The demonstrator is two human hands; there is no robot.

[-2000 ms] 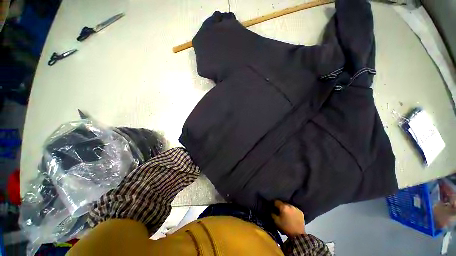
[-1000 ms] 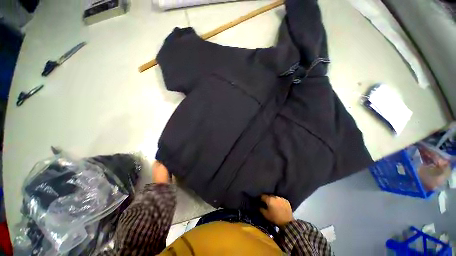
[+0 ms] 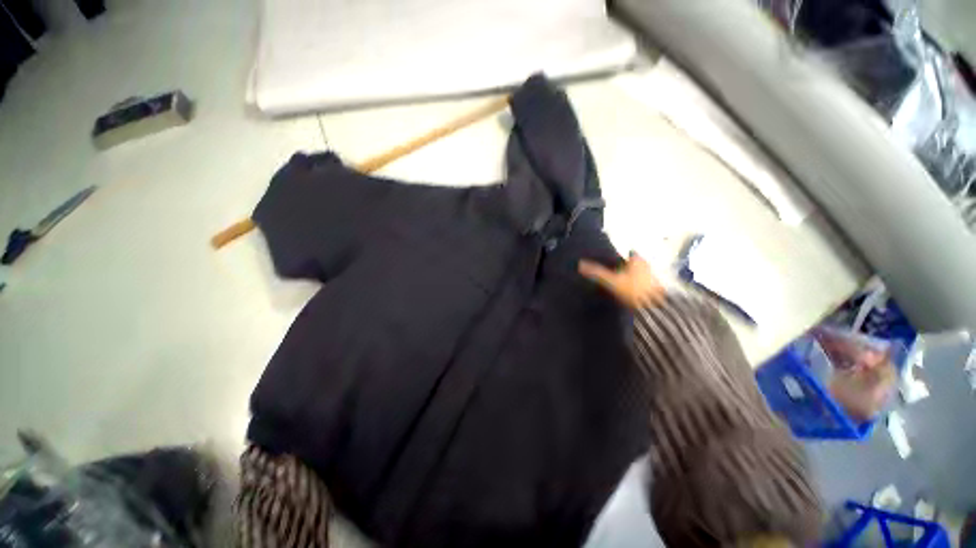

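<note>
A black jacket lies spread on the white table, with a sleeve out at the upper left, its hood at the top and a long seam down the middle. My right hand is on the jacket's upper right side below the hood, a little blurred, its fingers apart. My left checked sleeve shows at the jacket's lower left edge; my left hand is hidden by the jacket.
A wooden ruler lies partly under the jacket. Dark scissors and a small box are at the left. White cloth is at the back, a plastic-wrapped bundle lower left. Blue crates are lower right.
My right hand has left the jacket's bottom edge and moved up to below the hood. My left hand has gone out of sight at the jacket's left edge. The view has shifted.
</note>
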